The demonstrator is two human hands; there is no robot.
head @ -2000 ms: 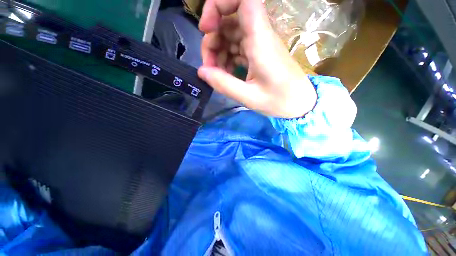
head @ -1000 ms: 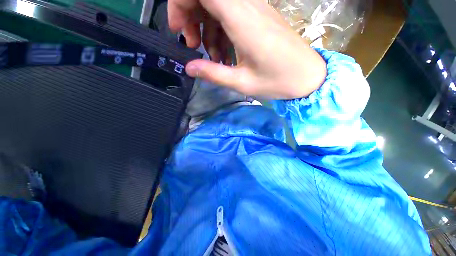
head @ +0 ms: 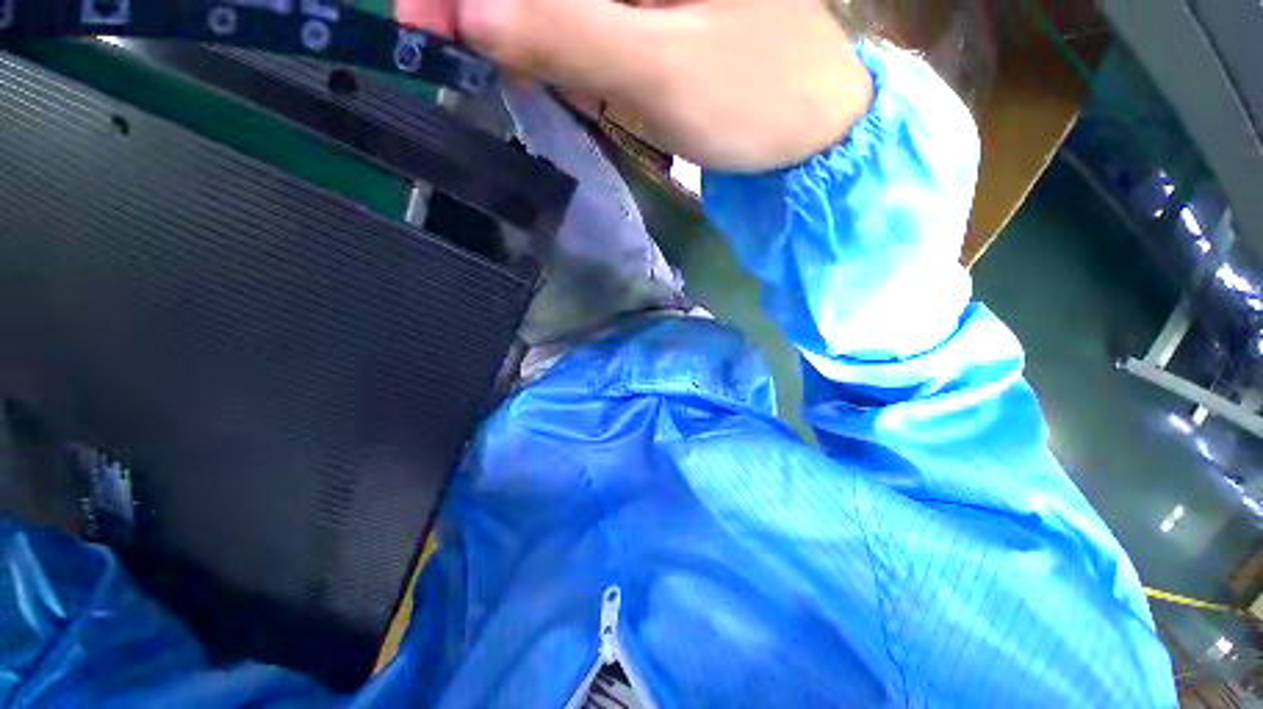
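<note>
The black TV back cover [head: 277,319] fills the left side, tilted, with fine ribs and a long slotted edge. The port label [head: 316,33], a dark strip with white icons, spans the top left, lifted clear of that edge. My right hand [head: 679,69], bare, comes in from the upper right and pinches the strip near its right end; the top of the hand is cut off. My left hand is not in view; only a blue sleeve [head: 63,609] shows at the lower left. A small label with white print [head: 104,485] is on the cover.
A brown carton [head: 1025,153] stands at the upper right, partly behind my right sleeve. Green surface shows through the cover's slot. Grey fabric lies beyond the cover's corner. A metal frame leg [head: 1170,333] and green floor are at the right.
The strip lay along the cover's edge before; it is now raised off it towards the top. My right hand has moved up and left with it.
</note>
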